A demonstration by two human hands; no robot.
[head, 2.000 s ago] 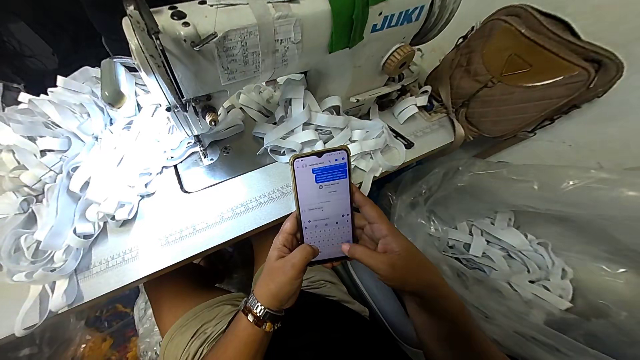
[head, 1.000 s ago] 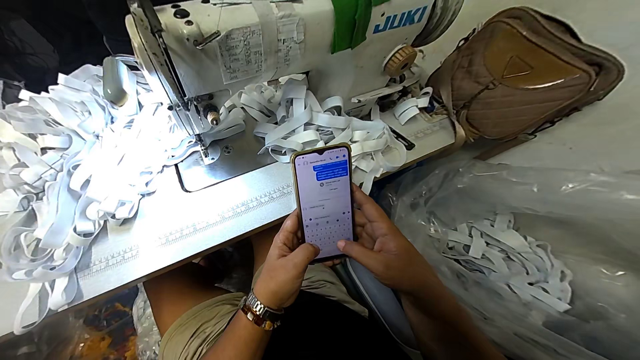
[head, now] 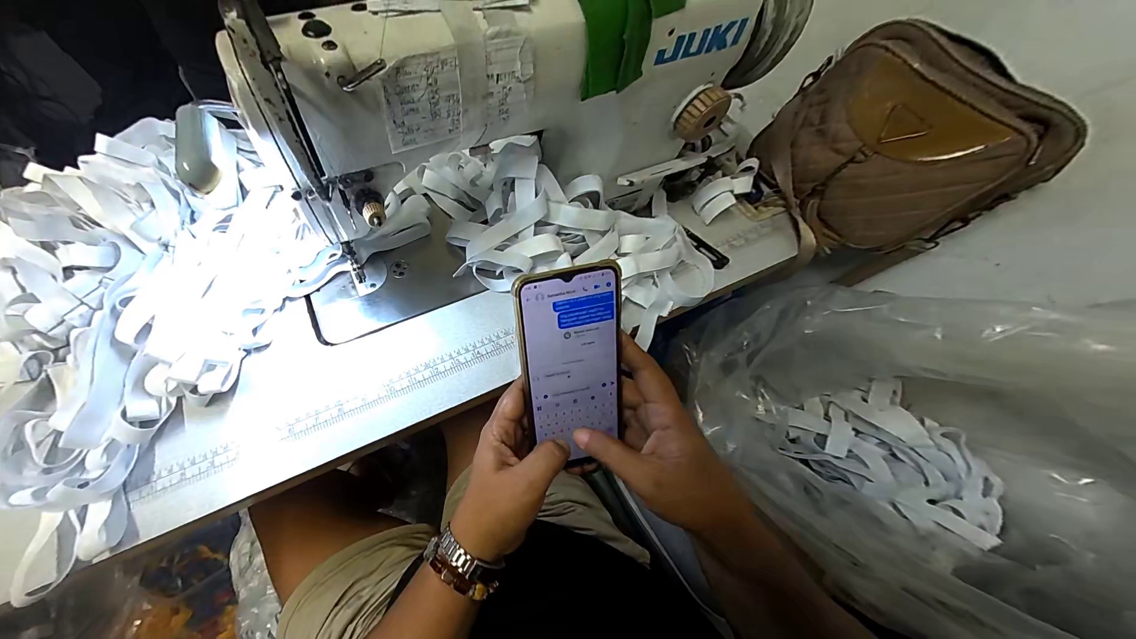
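A smartphone (head: 571, 364) in a yellowish case stands upright between my two hands, its screen showing a chat and a keyboard. My left hand (head: 515, 470) grips its lower left side, the thumb over the bottom of the screen. Along the lower right side, my right hand (head: 661, 444) holds it too, its thumb tip on the keyboard area. The fingers behind the phone are mostly hidden. Beyond the phone is a white Juki sewing machine (head: 568, 124), with a heap of white elastic bands (head: 550, 222) on its bed.
A larger pile of white bands (head: 115, 293) lies under the bright lamp at the left and hangs over the edge of the sewing table (head: 355, 399). At the right, a clear plastic bag (head: 887, 337) holds white strips (head: 896, 461). A brown bag (head: 905, 142) leans against the wall.
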